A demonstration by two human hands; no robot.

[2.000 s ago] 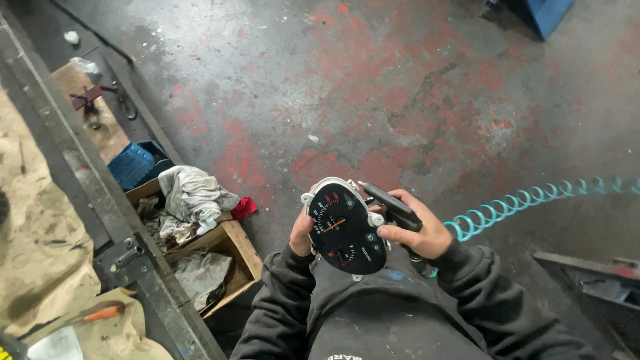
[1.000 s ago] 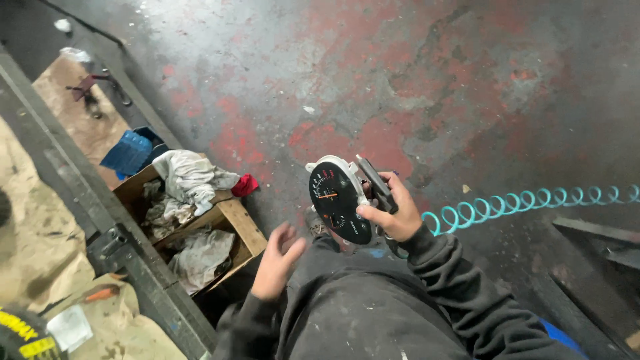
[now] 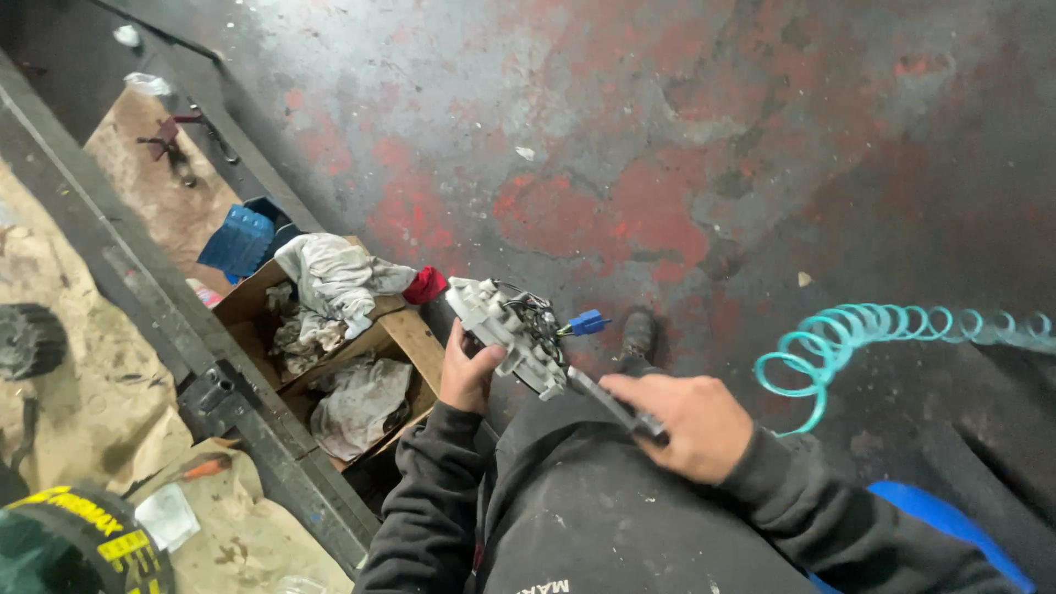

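My left hand [image 3: 469,367] grips the edge of an instrument cluster [image 3: 505,334], its white plastic back and wiring facing up and its dials hidden. A blue connector [image 3: 586,322] on short wires sticks out at its right. My right hand [image 3: 697,421] is closed around an air blow gun [image 3: 619,404], the metal nozzle pointing at the cluster's lower right edge; whether it touches cannot be told. A coiled turquoise air hose [image 3: 792,371] runs off to the right behind the right hand.
At left, a wooden box [image 3: 417,342] holds dirty rags [image 3: 338,276], beside a blue plastic piece [image 3: 238,241]. A metal beam [image 3: 157,272] borders a paper-covered surface [image 3: 99,363] with an orange-handled tool [image 3: 206,468]. A dark shoe [image 3: 638,334] stands on the worn floor.
The cluster has been turned from dial side to back side. My left hand, off it one second ago, holds it now; my right hand has let go of it and moved right with the blow gun.
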